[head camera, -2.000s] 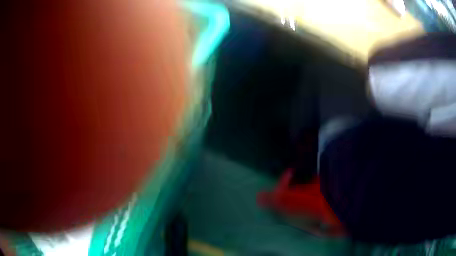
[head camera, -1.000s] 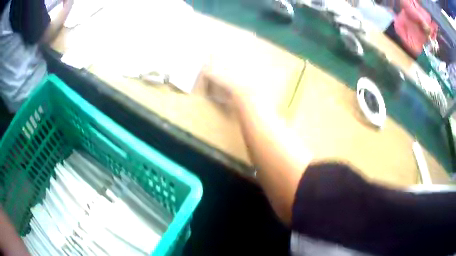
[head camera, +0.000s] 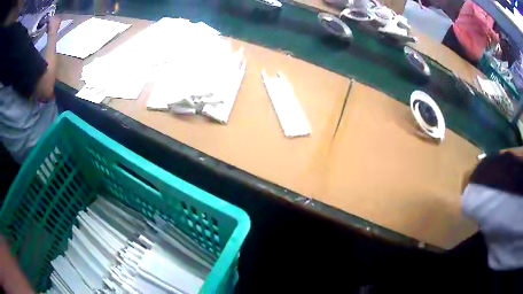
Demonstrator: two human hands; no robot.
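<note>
A flat white arm (head camera: 287,106) with two short prongs at its far end lies alone on the brown bench top. A white round base (head camera: 427,116) with a dark centre lies to the right, by the belt's edge. The green crate (head camera: 163,185) at lower left holds rows of white arms (head camera: 137,258). Skin of my left hand or forearm (head camera: 12,270) shows at the lower left edge, cut off; its fingers are hidden. My right hand is not visible; a dark and pale sleeve stands at the right edge.
White sheets (head camera: 166,57) spread over the bench's left part, with small white pieces on their near edge. A person (head camera: 23,69) is at the far left. Several round bases lie on or beyond the dark green belt (head camera: 298,40). Another person in red (head camera: 473,28) is at the upper right.
One second ago a hand and forearm reached over the bench beside the sheets; both have left that spot. The arm now lies uncovered there. The dark sleeve has shifted to the right edge.
</note>
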